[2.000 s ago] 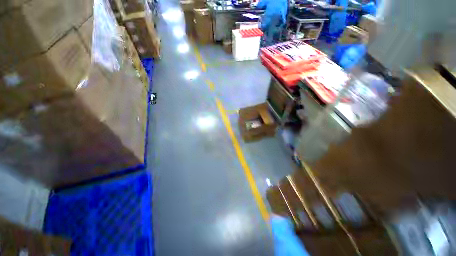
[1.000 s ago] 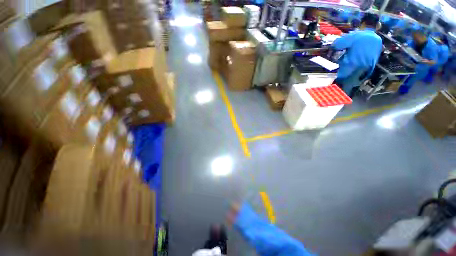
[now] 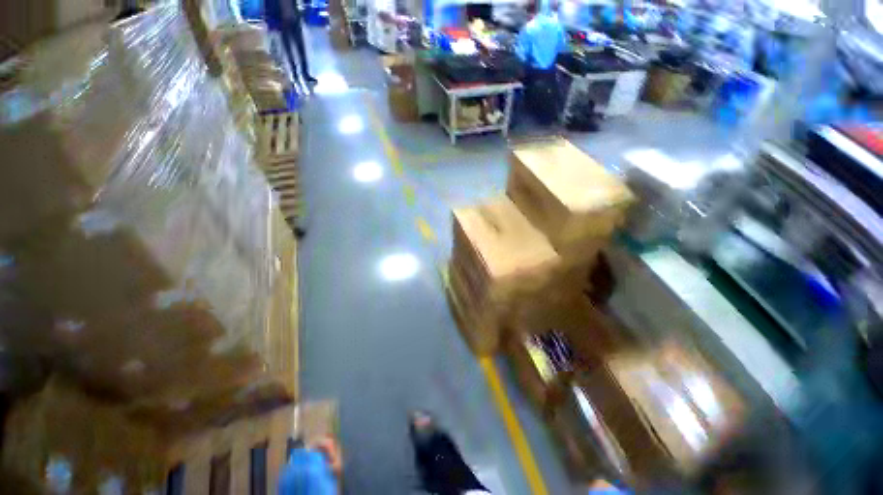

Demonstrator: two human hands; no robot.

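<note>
My left hand [image 3: 327, 449] is small and blurred at the bottom edge, above its blue sleeve; its fingers cannot be made out, and I see no object in it. My right hand is not in view; only a bit of blue sleeve shows at the bottom edge, right of centre. Brown cartons [image 3: 503, 237] stand right of the yellow floor line. An open carton [image 3: 571, 387] with dark and pale contents, blurred, is nearer on the right.
Grey floor [image 3: 363, 338] runs ahead; a dark shoe [image 3: 441, 459] shows low down. Film-wrapped cartons [image 3: 165, 184] and a wooden pallet [image 3: 237, 450] line the left. Benches [image 3: 479, 87] and a person in blue [image 3: 540, 43] are ahead; a dark-clothed person [image 3: 286, 39] stands far up the aisle.
The view has moved along the aisle past the white box with the red top. The blue-sleeved arm seen low centre earlier is gone; my left hand now shows lower left.
</note>
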